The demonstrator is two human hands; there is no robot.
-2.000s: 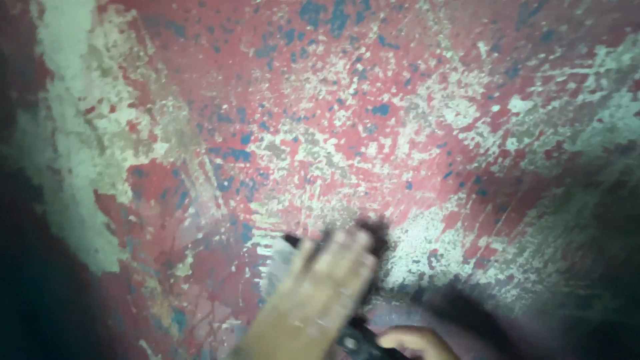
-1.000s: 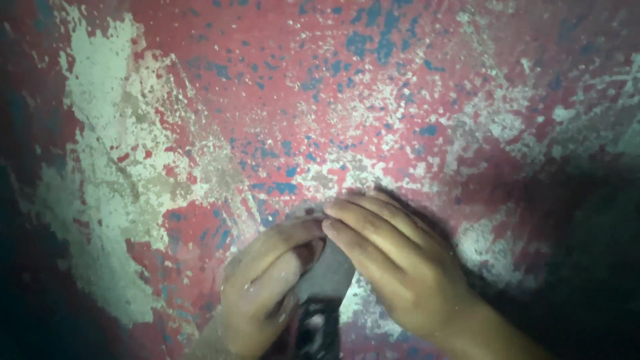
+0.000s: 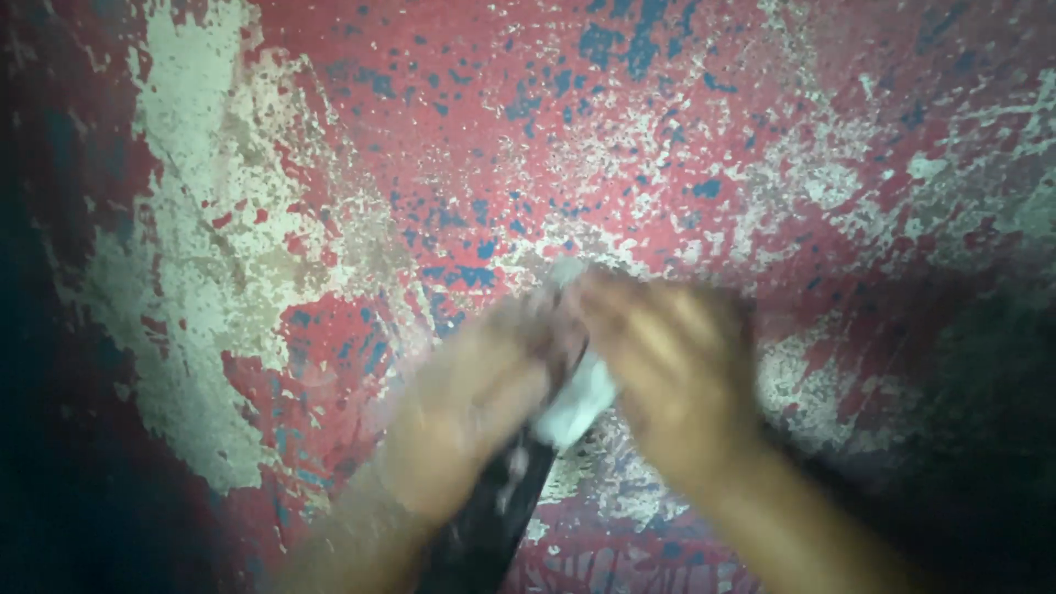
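Observation:
Both hands meet low in the middle of the head view, blurred by motion. My left hand is closed around the upper part of a scraper-like tool with a dark handle and a pale, flat blade. The handle slants down to the bottom edge. On the other side of the blade, my right hand has bent fingers at the tool's upper end; whether they grip it or only touch it is blurred. The blade's far edge is largely hidden by the fingers.
Behind the hands spreads a surface of worn red paint with blue specks. A large pale bare patch runs down its left side, and scattered pale patches lie at the right. Dark shadow covers the lower right and left edge.
Two seconds ago one hand lay extended over the tool, with the other low by its handle. By one second ago both hands were at the blade, where they remain, now blurred.

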